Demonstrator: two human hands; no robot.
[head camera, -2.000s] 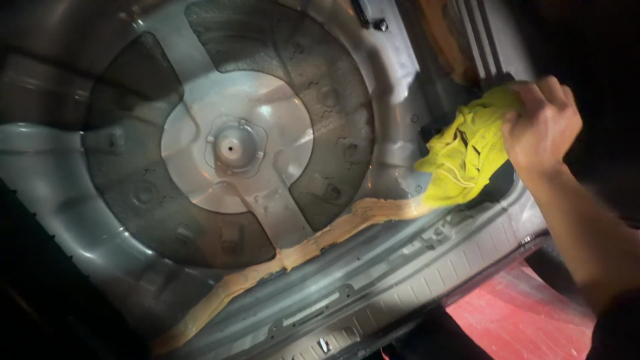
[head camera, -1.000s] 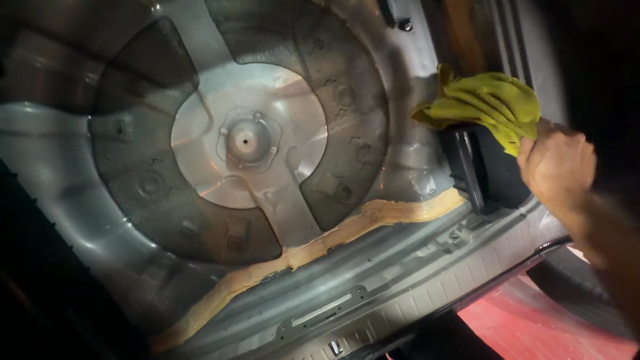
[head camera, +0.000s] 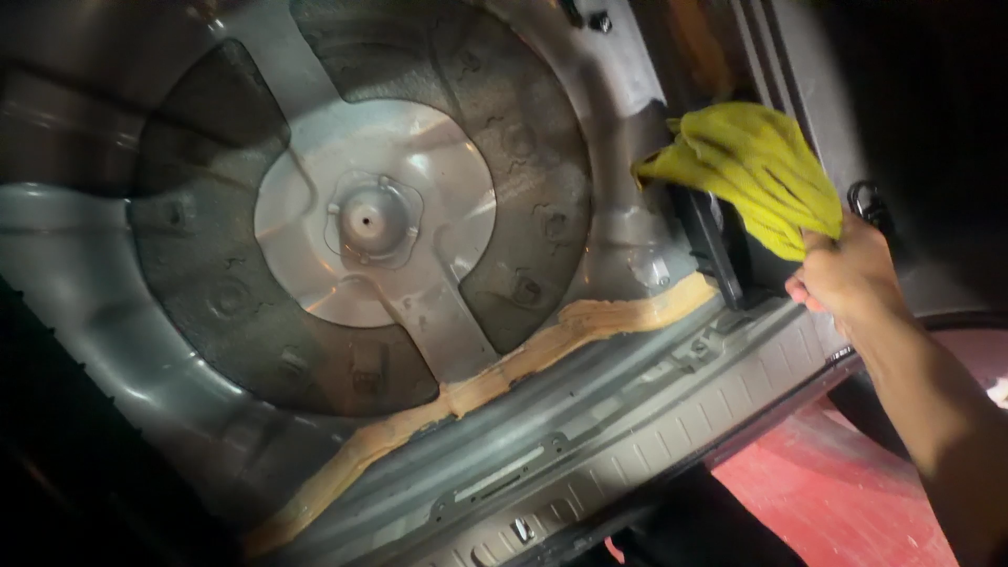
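My right hand (head camera: 854, 272) grips a yellow-green cloth (head camera: 756, 173) by one end, at the right side of a car's trunk. The cloth spreads up and left from my fist, over a black trim piece (head camera: 720, 252). To the left lies the round spare-wheel well (head camera: 528, 197) of grey metal, with a raised center hub (head camera: 367, 221). A tan strip of sealer (head camera: 551, 346) runs along the well's lower edge. My left hand is out of the frame.
The trunk sill (head camera: 630, 472) with its ribbed plastic trim crosses below the well. A black latch or hook (head camera: 866, 201) sits on the dark side panel at right. Beyond the sill shows a red floor (head camera: 835, 480). Dark material borders the lower left.
The cloth was bunched low against the right end of the tan strip two seconds ago. My right hand has moved it up and away, uncovering the strip's end and the black trim piece.
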